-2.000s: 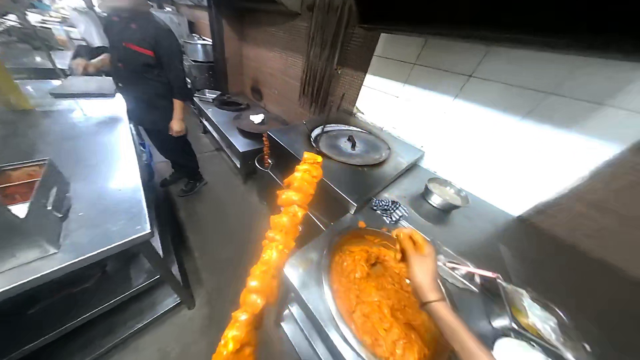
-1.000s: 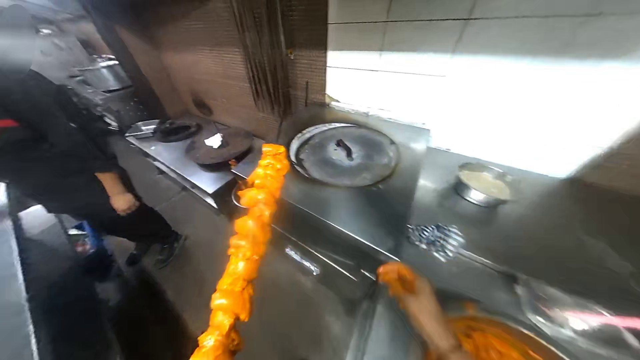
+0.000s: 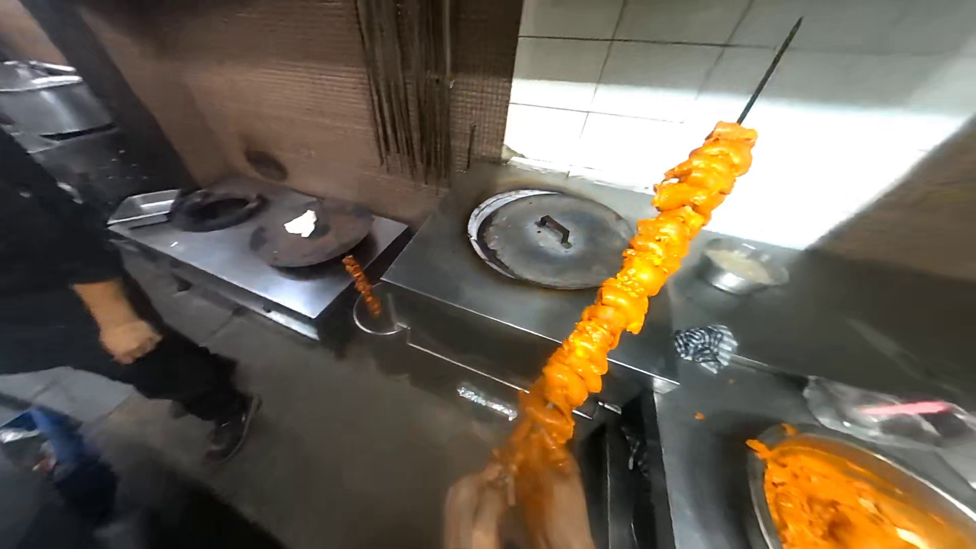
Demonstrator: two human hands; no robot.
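Note:
A long metal skewer (image 3: 772, 70) packed with orange marinated meat pieces (image 3: 621, 297) leans up to the right, its bare tip on top. My left hand (image 3: 474, 509) is closed around its lower end at the bottom of the view. Beside it my right hand (image 3: 550, 488), blurred and coated in orange marinade, wraps the lowest pieces of meat; its exact finger positions are hard to make out. At the lower right, a steel bowl (image 3: 759, 499) holds more marinated meat (image 3: 839, 496).
A round metal lid (image 3: 560, 236) covers most of a tandoor opening. Behind my hands are a checked cloth (image 3: 705, 345), a small steel bowl (image 3: 736, 267) and a plastic bag (image 3: 869, 412). Another skewer of meat (image 3: 362, 286) stands near the left stove (image 3: 252, 263). A person in dark clothes (image 3: 46, 252) stands left.
My right hand has moved from the bowl of meat to the lower part of the skewer. The skewer now leans to the right, farther right in the view. The view has turned.

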